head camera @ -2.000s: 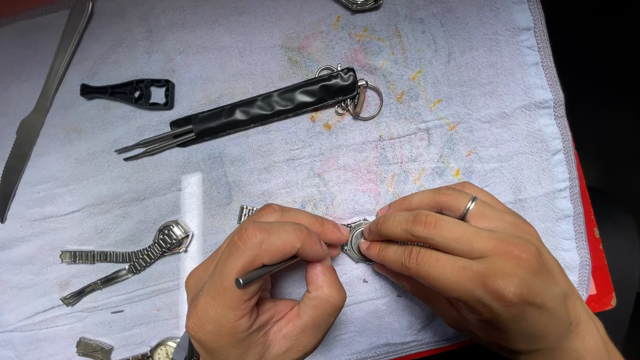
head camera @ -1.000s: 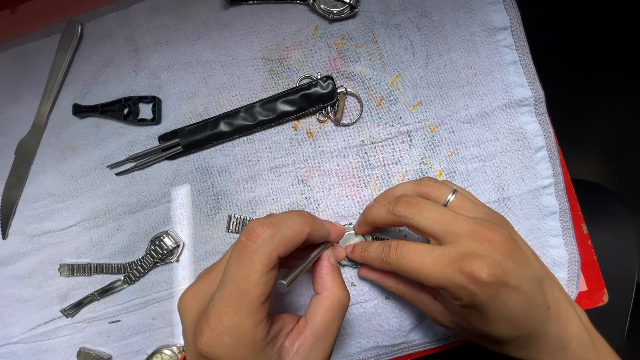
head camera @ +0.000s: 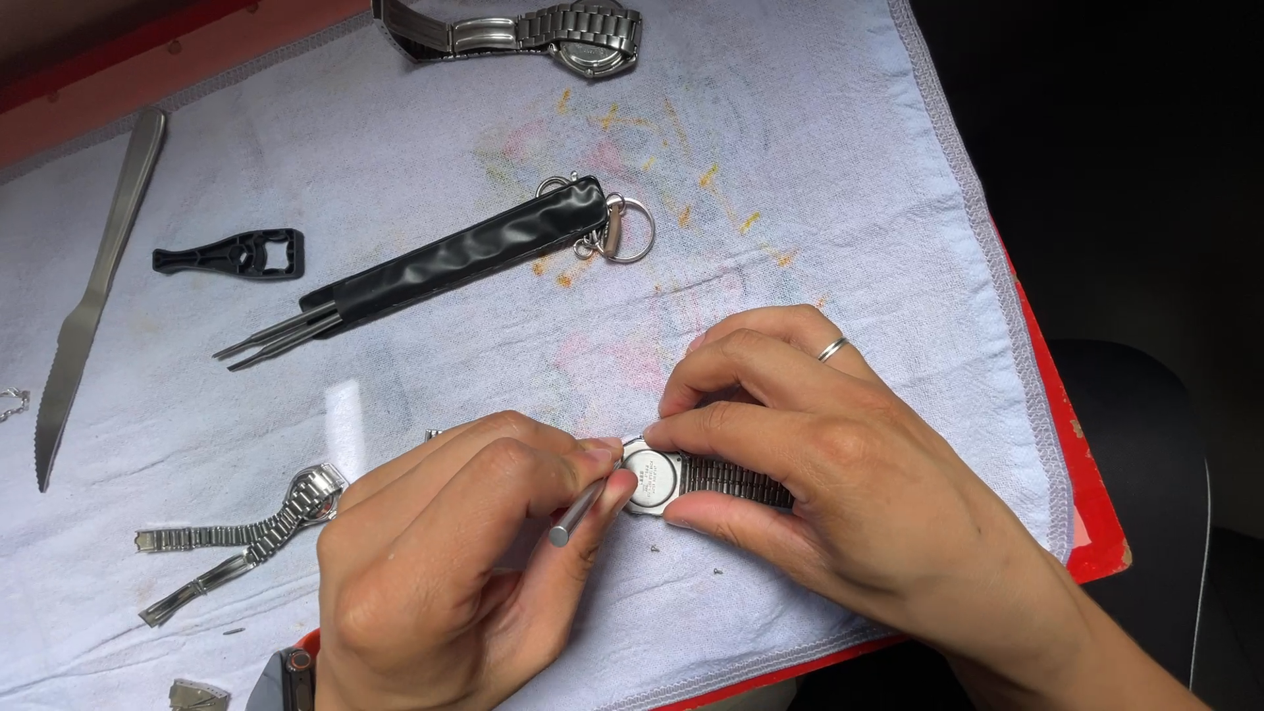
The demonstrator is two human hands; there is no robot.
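Note:
A wristwatch (head camera: pixel 652 478) lies back up on the cloth, its metal case back showing and its metal-link band running right under my right hand (head camera: pixel 790 444). The thumb and fingers of that hand grip the case at its right side; a ring is on one finger. My left hand (head camera: pixel 464 533) pinches a thin metal rod-shaped tool (head camera: pixel 578 513) at the left edge of the case. The tool's tip is hidden by the fingers. Two tiny screws (head camera: pixel 654 548) lie on the cloth just below the watch.
On the light cloth (head camera: pixel 444 128) are a serrated table knife (head camera: pixel 84 316), a black bottle-shaped opener (head camera: pixel 232 255), a black sleeve (head camera: pixel 464 247) with metal tools and key rings, a watch (head camera: pixel 592 54) at the top and another (head camera: pixel 306 494) at lower left. A red table edge (head camera: pixel 1066 444) runs along the right.
The fingers of my right hand have spread off the case back, which now shows more fully. My left hand still holds the tool at the watch. The view has shifted.

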